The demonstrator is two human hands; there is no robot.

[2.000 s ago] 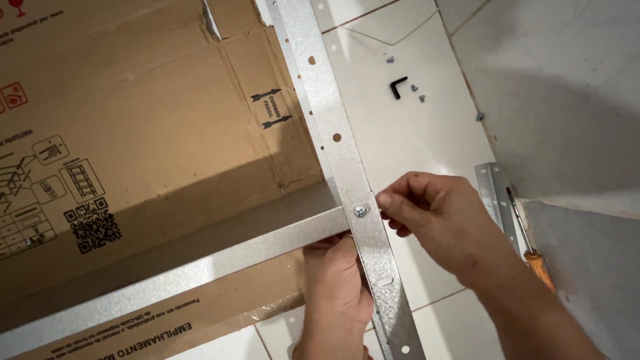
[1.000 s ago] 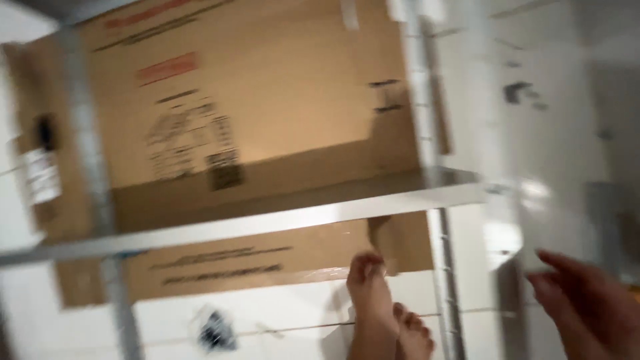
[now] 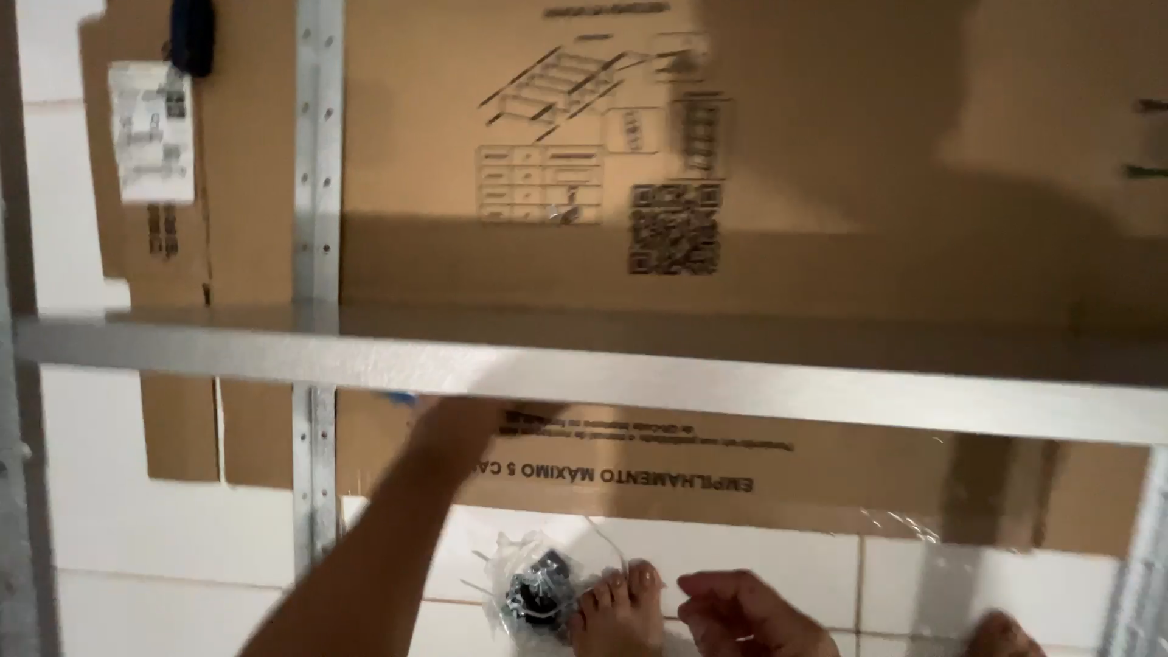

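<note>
A galvanized metal shelf edge (image 3: 584, 374) runs across the view. My left forearm reaches up from the bottom, and my left hand (image 3: 470, 420) passes beneath this edge, which hides its fingers; whether it holds anything cannot be seen. A small blue object (image 3: 399, 397) shows beside it, partly covered by the edge. My right hand (image 3: 753, 616) is low in the view, right of a bare foot, with curled fingers, a gap between them and nothing visible in its grasp. A perforated metal upright (image 3: 318, 173) crosses below the shelf edge, left of my left hand.
Flattened printed cardboard (image 3: 821, 283) lies under the frame on white floor tiles (image 3: 949, 584). A clear plastic bag with dark parts (image 3: 538, 589) sits by my foot. Other metal uprights stand at the far left (image 3: 14, 493) and lower right (image 3: 1141, 547). A dark object (image 3: 192, 36) lies upper left.
The view has swung left along the frame. Both hands were at the corner bolt two seconds ago; now my left arm reaches under the shelf edge and my right hand is away from the metal.
</note>
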